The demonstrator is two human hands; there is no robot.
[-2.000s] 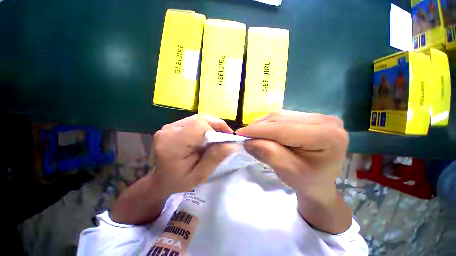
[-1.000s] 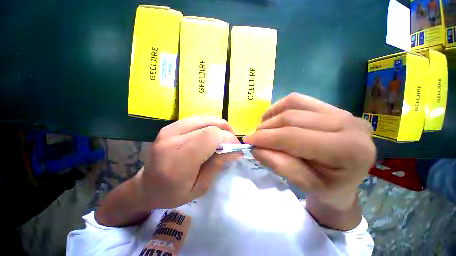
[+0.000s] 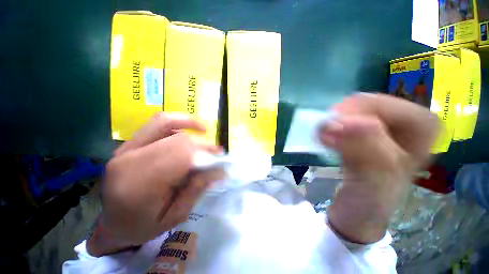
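Observation:
Three yellow cartons stand side by side in front of me, narrow side up with black lettering. The left carton point(image 3: 137, 80) has a pale blue label point(image 3: 154, 86) beside its lettering. The middle carton point(image 3: 193, 69) has a pale patch at its lower right. The right carton point(image 3: 253, 91) shows a plain yellow side. My right hand point(image 3: 383, 144), blurred, pinches a small pale label point(image 3: 306, 131) to the right of the cartons. My left hand point(image 3: 155, 182) holds white backing paper point(image 3: 210, 159) at the bench edge, over the near ends of the left and middle cartons.
More yellow cartons point(image 3: 449, 101) stand at the right on the dark green bench point(image 3: 343, 32), with others behind them at the top right. A white sheet point(image 3: 425, 22) lies beside those. Something blue point(image 3: 473, 184) is at the right edge, and a red stool point(image 3: 437, 179) is partly hidden.
My hands have moved apart. The label now shows separate from the backing paper, in my right hand, which has moved right. The three cartons appear farther left in the view.

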